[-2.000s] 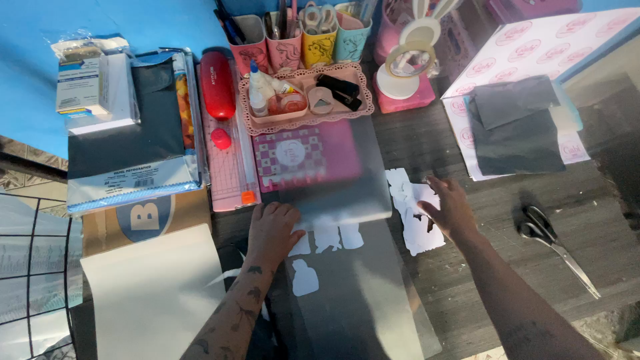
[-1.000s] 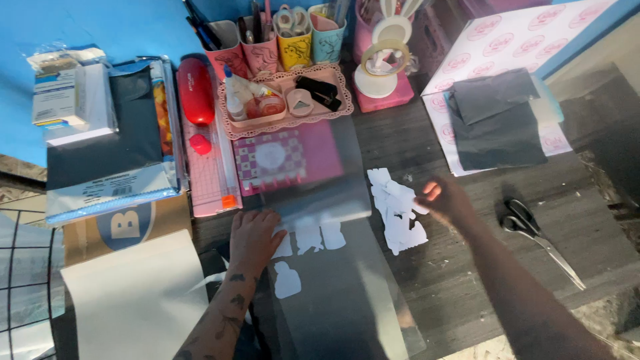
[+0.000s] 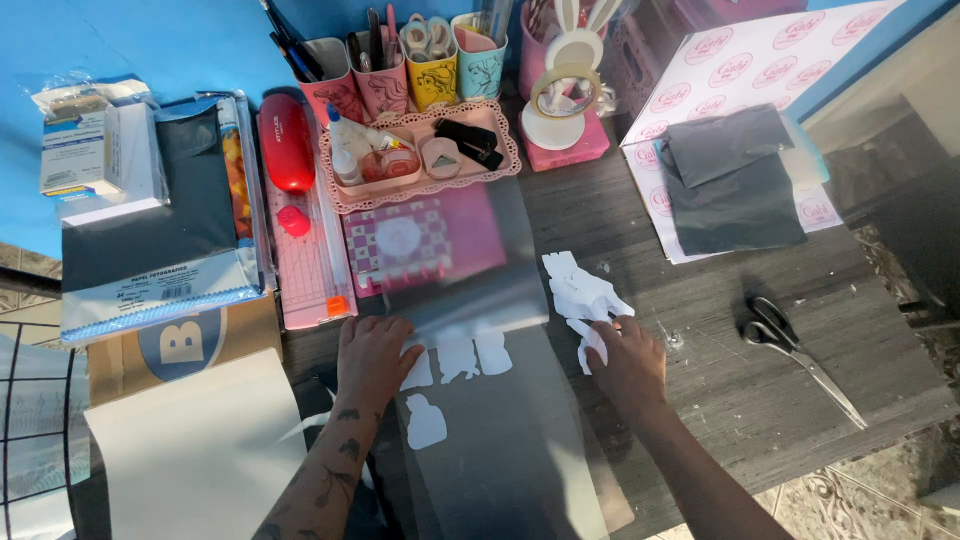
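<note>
My left hand (image 3: 375, 356) rests at the left edge of a clear plastic sheet (image 3: 480, 300), fingers spread, near several white paper cutouts. One cutout (image 3: 426, 421) lies lower on the transparent sheet, and others (image 3: 493, 354) sit in a row under the raised or folded upper part. My right hand (image 3: 628, 360) touches the lower part of a loose pile of white paper cutouts (image 3: 581, 289) on the dark wood table; whether its fingers hold a piece is unclear. Black-handled scissors (image 3: 799, 349) lie to the right of that hand.
A pink tray (image 3: 420, 184) with glue and small tools stands behind the sheet. Left of it are a pink paper trimmer (image 3: 304, 262), a red case (image 3: 288, 142) and packs of photo paper (image 3: 161, 277). A tape roll (image 3: 564, 91) hangs on a bunny stand; dark sheets (image 3: 735, 191) lie at right.
My right hand has moved left and down onto the lower part of the cutout pile, which has shifted shape since the first frame. My left hand stays by the plastic sheet.
</note>
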